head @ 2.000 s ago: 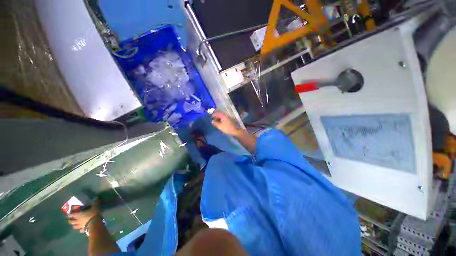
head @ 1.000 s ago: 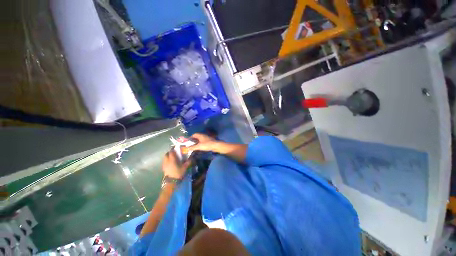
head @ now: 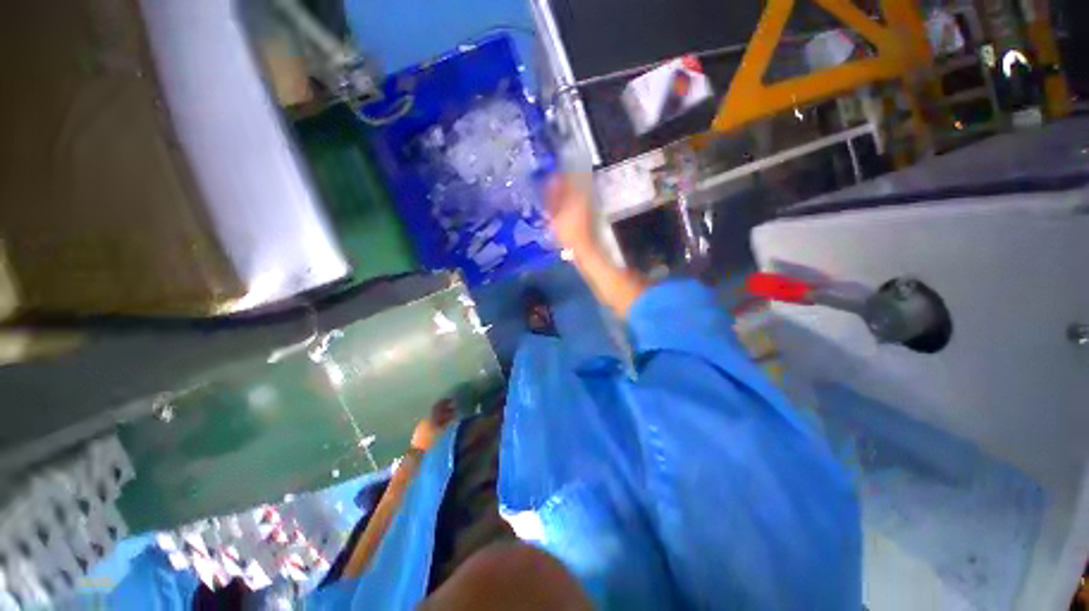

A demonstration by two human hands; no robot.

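A white phone box (head: pixel 666 94) with a red corner and dark print lies on the machine's dark infeed bed (head: pixel 621 30) at the upper right. My right hand (head: pixel 571 205) is blurred, stretched out over the right edge of the blue crate (head: pixel 472 167); I cannot tell whether it holds anything. My left hand (head: pixel 437 418) is small and partly dark, low over the right end of the green bench (head: pixel 263 400); its fingers are hard to see. The crate holds whitish, shiny scraps (head: pixel 484 149).
Stacked cartons (head: pixel 72 507) stand at the lower left, with more printed cartons (head: pixel 257 543) beside them. Another person's blue sleeve (head: pixel 143 579) shows there. An orange triangular bracket (head: pixel 776 72) and a pale cabinet (head: pixel 955 251) with a red-handled lever (head: pixel 782 287) are at right. Brown cartons (head: pixel 108 155) are upper left.
My hands were together around a box over the bench end and have parted. The right has moved up and forward, the left down and back. The view has shifted, showing more stacked cartons.
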